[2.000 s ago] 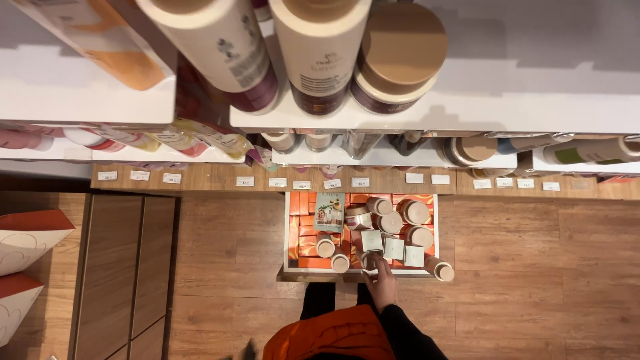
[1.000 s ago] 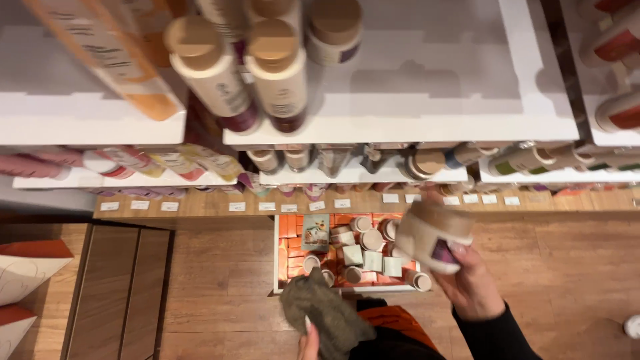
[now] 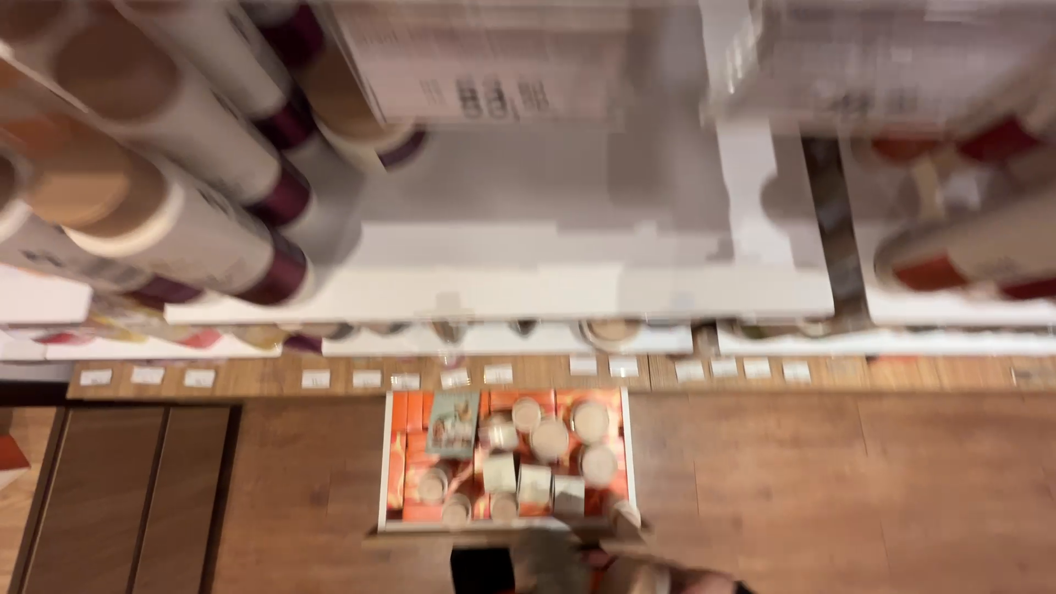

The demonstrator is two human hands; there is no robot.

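Note:
Blurred and partly cut off by the bottom edge, my right hand [image 3: 705, 582] shows in front of the open drawer [image 3: 631, 462]. A pale, smeared shape lies beside its fingers; whether it is held cannot be told. To its left is a grey-green cloth [image 3: 546, 561], also blurred. My left hand cannot be made out. Inside the drawer, jars with beige lids [image 3: 549, 439], small pale boxes [image 3: 535, 484] and a light green illustrated packet [image 3: 453, 425] rest on orange packages [image 3: 417, 487].
Above the drawer runs a wooden ledge [image 3: 536, 378] with small price tags. A white shelf [image 3: 511, 289] juts out higher up, with beige-capped bottles [image 3: 165, 214] at left and more bottles [image 3: 973, 247] at right. Dark wooden cabinet panels [image 3: 107, 495] stand at lower left.
One second ago my right hand held up a large beige-lidded jar and my left hand held the cloth; now hand and cloth are low at the bottom edge. The view has shifted.

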